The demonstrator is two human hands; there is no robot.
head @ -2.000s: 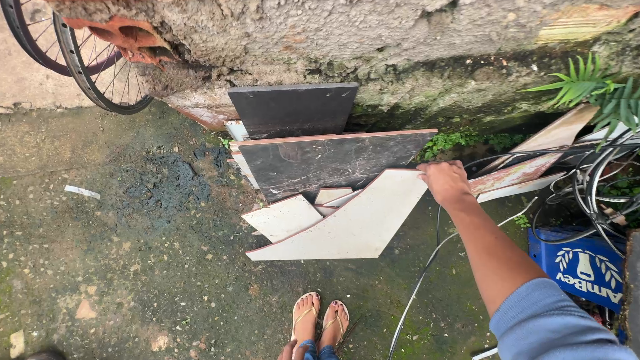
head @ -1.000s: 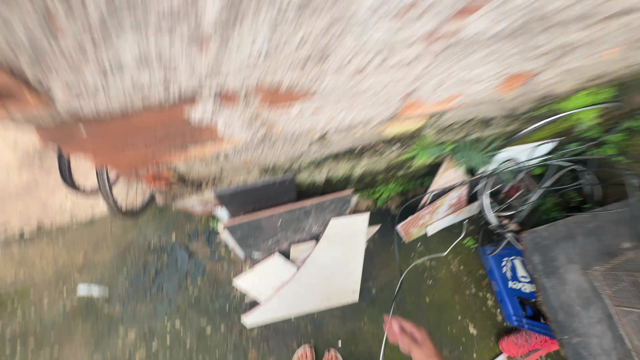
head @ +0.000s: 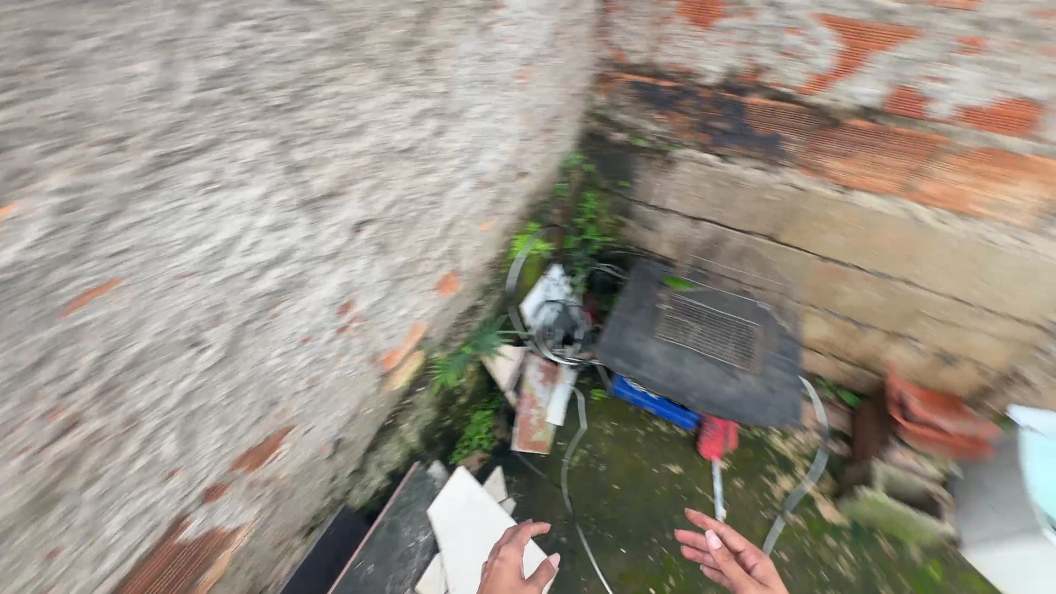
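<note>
My left hand (head: 516,561) is at the bottom centre, fingers apart and holding nothing, in front of a white tile piece (head: 470,520). To its right my right hand (head: 730,553) is raised over the mossy ground, empty, its fingers spread. A dark tile slab (head: 392,536) leans beside the white piece, left of my left hand. Beyond my right hand lies a red object (head: 718,437) with a pale handle. Behind that, a dark panel with a grille (head: 701,338) rests over a blue crate (head: 656,403).
A rough plastered wall (head: 272,206) fills the left, meeting a brick and block wall (head: 866,231) at the corner. Coiled cables (head: 565,330) and broken tile strips (head: 536,404) lie there among plants. Broken hollow bricks (head: 932,421) and a pale container (head: 1006,495) are at right.
My right hand held the white tile piece's edge two seconds ago and has let go. My left hand has come into view. The view has swung right to the wall corner.
</note>
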